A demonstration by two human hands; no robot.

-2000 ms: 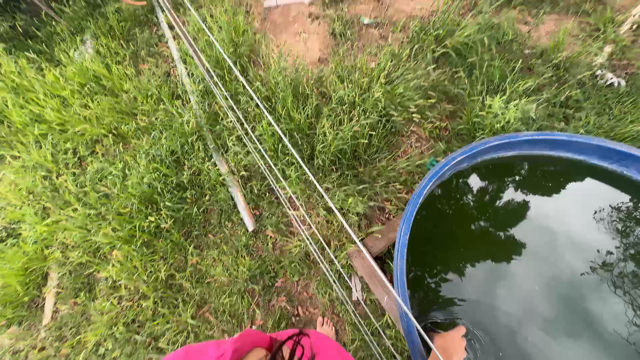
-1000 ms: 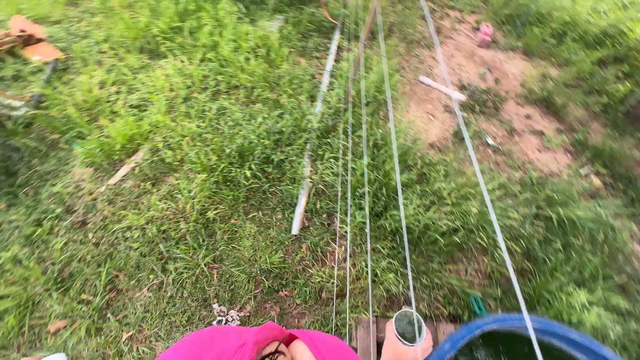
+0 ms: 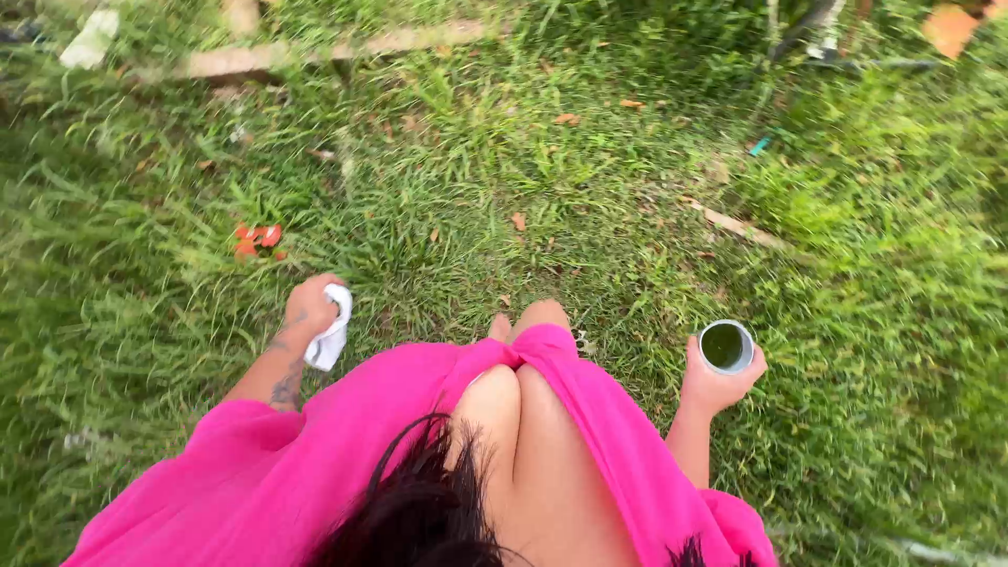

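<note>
My right hand (image 3: 715, 384) is wrapped around a light-coloured cup (image 3: 726, 347), held upright at the right with dark greenish liquid inside. On the other side, my left hand (image 3: 313, 303) grips a folded white cloth (image 3: 328, 329), which hangs down from the fingers. Both hands are held out beside the bright pink garment, above the grass. The underside of the cup is hidden by the fingers.
Grass (image 3: 472, 197) spreads around my feet. A wooden board (image 3: 339, 51) lies across the far left, and a thin wood strip (image 3: 740, 224) lies at the right. Orange-red scraps (image 3: 258, 240) lie beyond my left hand. An orange object (image 3: 949, 31) is at the far right corner.
The view has turned away from the blue-rimmed water tank and the lines. My right hand was at the water, then beside the rim with the cup. My left hand and the cloth have come into view.
</note>
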